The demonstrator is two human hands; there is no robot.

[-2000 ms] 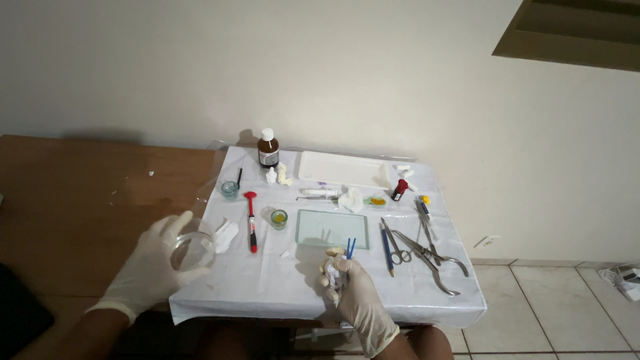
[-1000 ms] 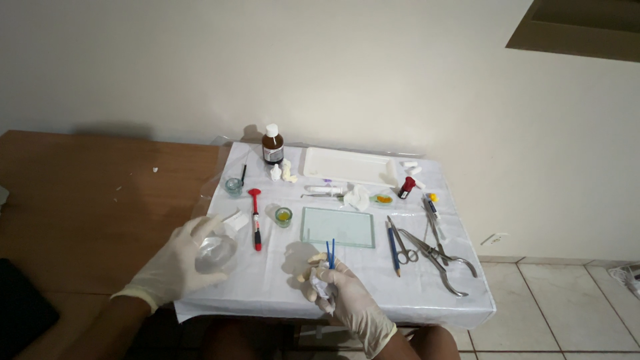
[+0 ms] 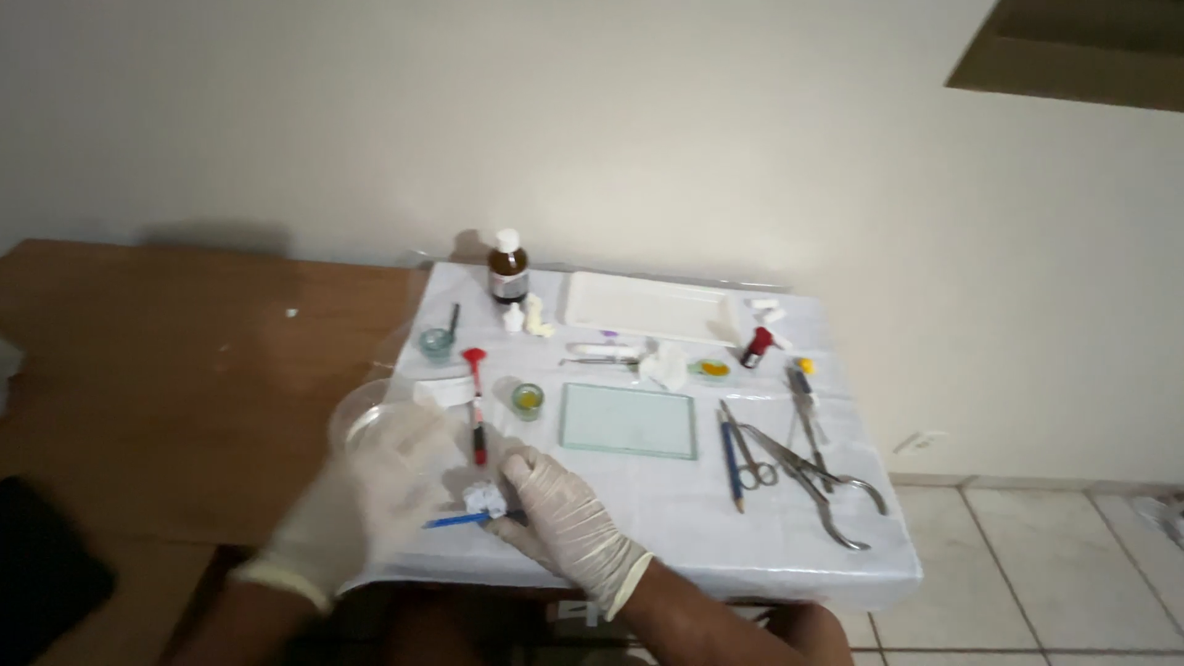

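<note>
My left hand (image 3: 398,462), gloved and blurred by motion, grips a clear round dish (image 3: 356,416) at the left edge of the covered table. In my gloved right hand (image 3: 555,513) are a slim blue-handled tool (image 3: 455,521) and a crumpled white wad (image 3: 485,498); how the fingers hold each cannot be made out. Just beyond my hands lies a red and black tool (image 3: 477,407). A small glass dish with yellow content (image 3: 527,400) stands to its right, and a glass slab (image 3: 627,422) lies farther right.
Pliers (image 3: 814,481), scissors (image 3: 751,453) and a blue pencil (image 3: 731,462) lie at the right. Behind are a brown bottle (image 3: 508,268), a white tray (image 3: 647,307), a small red bottle (image 3: 757,347) and another glass dish (image 3: 436,343). A wooden table (image 3: 203,370) adjoins at left.
My right hand has moved left, away from the front of the glass slab, and the blue tool has tipped from upright to nearly level. My left hand still has the clear dish.
</note>
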